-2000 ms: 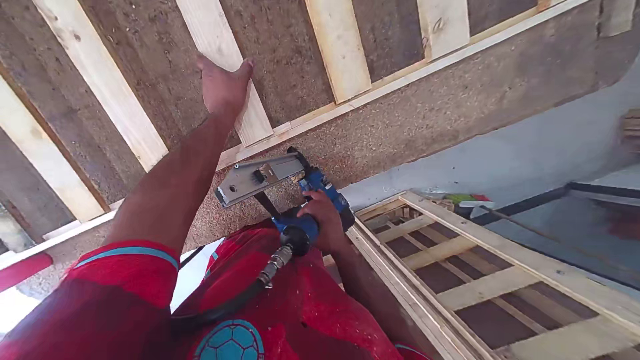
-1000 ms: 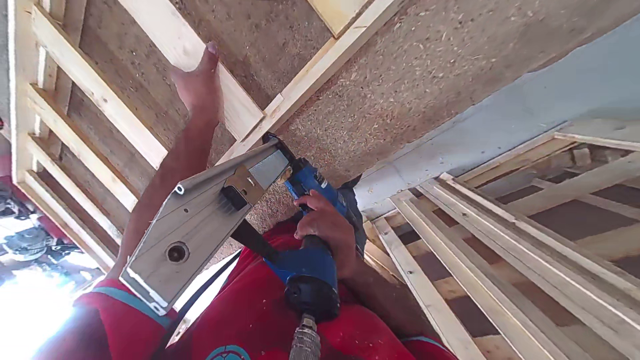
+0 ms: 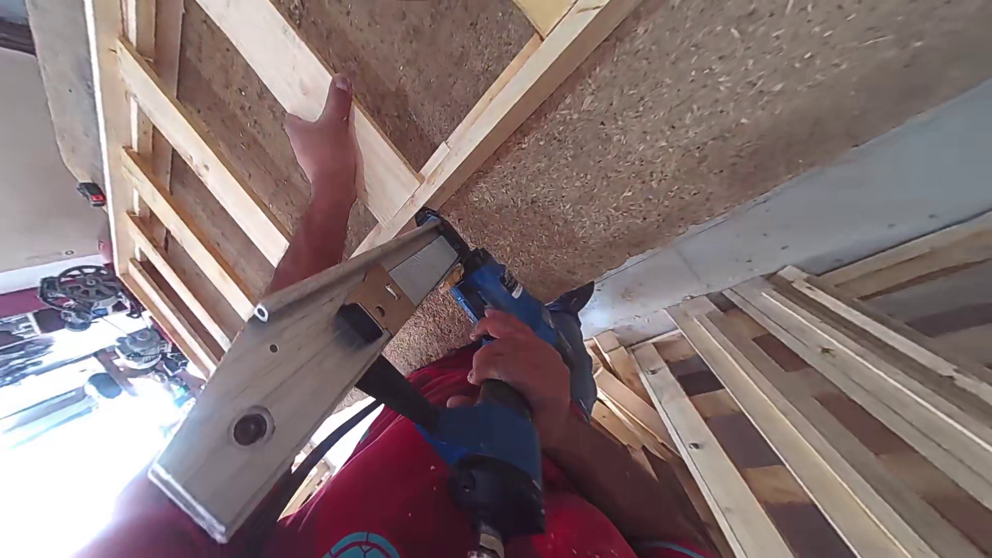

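Note:
My right hand (image 3: 521, 370) is closed around the handle of a blue pneumatic stapler (image 3: 496, 442), whose long metal magazine (image 3: 302, 372) points to the lower left. The tool's black nose (image 3: 428, 218) is at the edge of a wooden rail (image 3: 504, 101), close to the joint with a pale slat; touching or just apart, I cannot tell. An air hose fitting (image 3: 487, 540) shows at the handle's end. My left hand (image 3: 324, 147) grips the wide wooden slat (image 3: 283, 58) by its edge, a little before its end meets the rail. Some of its fingers are hidden.
A particle board surface (image 3: 697, 101) lies under the slatted frame. More slats (image 3: 201, 163) run along the left. At the lower right are stacked wooden frames (image 3: 775, 403) beside a grey floor (image 3: 783, 201). Machinery (image 3: 81, 294) stands at the far left, near bright light.
The stapler's nose is at the rail edge in all frames, and its magazine has swung toward the lower left. My left hand stays on a slat. The view has moved closer and turned.

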